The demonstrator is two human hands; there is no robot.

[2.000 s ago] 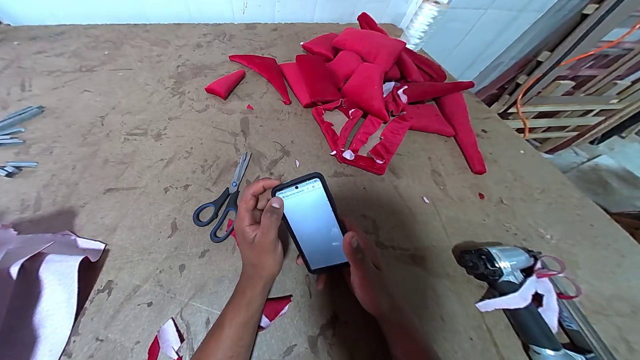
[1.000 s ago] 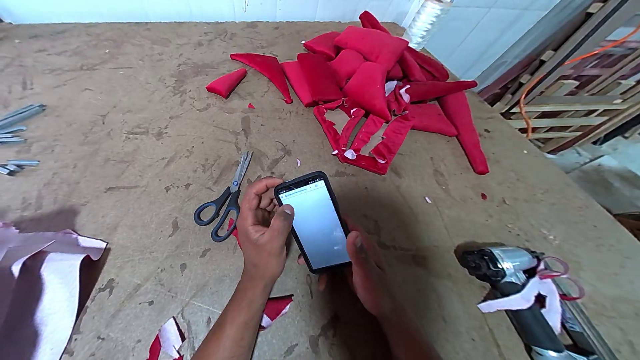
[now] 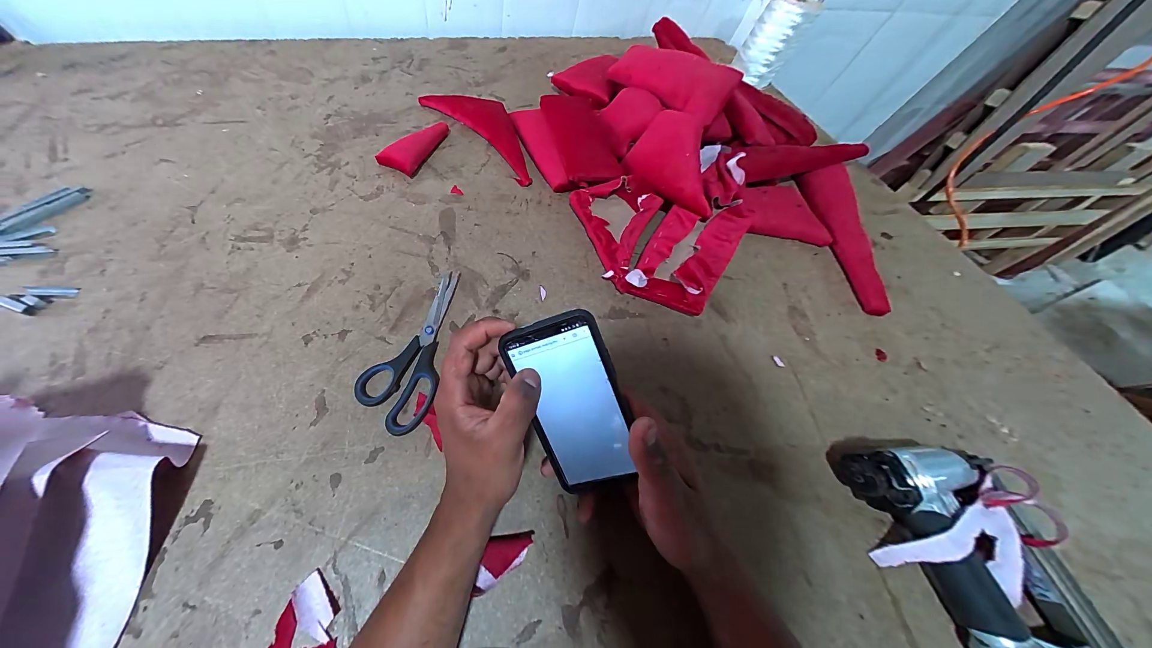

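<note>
A black-cased smartphone (image 3: 576,405) with a lit, mostly blank screen is held upright between both hands at the middle of the view. My left hand (image 3: 486,414) grips its left side, the thumb over the screen's upper left edge. My right hand (image 3: 670,486) holds the lower right corner, its thumb on the edge and fingers partly hidden behind the phone. Black-handled scissors (image 3: 409,369) lie just left of my left hand, blades pointing away, over a red fabric scrap (image 3: 430,421). Another red and white scrap (image 3: 504,558) lies beside my left forearm.
Red stuffed fabric pieces (image 3: 666,117) are heaped at the back beside a red fabric cutout (image 3: 661,292). A pneumatic stapler (image 3: 936,522) lies at right with fabric on it. Metal staple strips (image 3: 36,216) and pinkish cloth (image 3: 108,513) are at left. Wooden slats (image 3: 1044,193) stand beyond the table.
</note>
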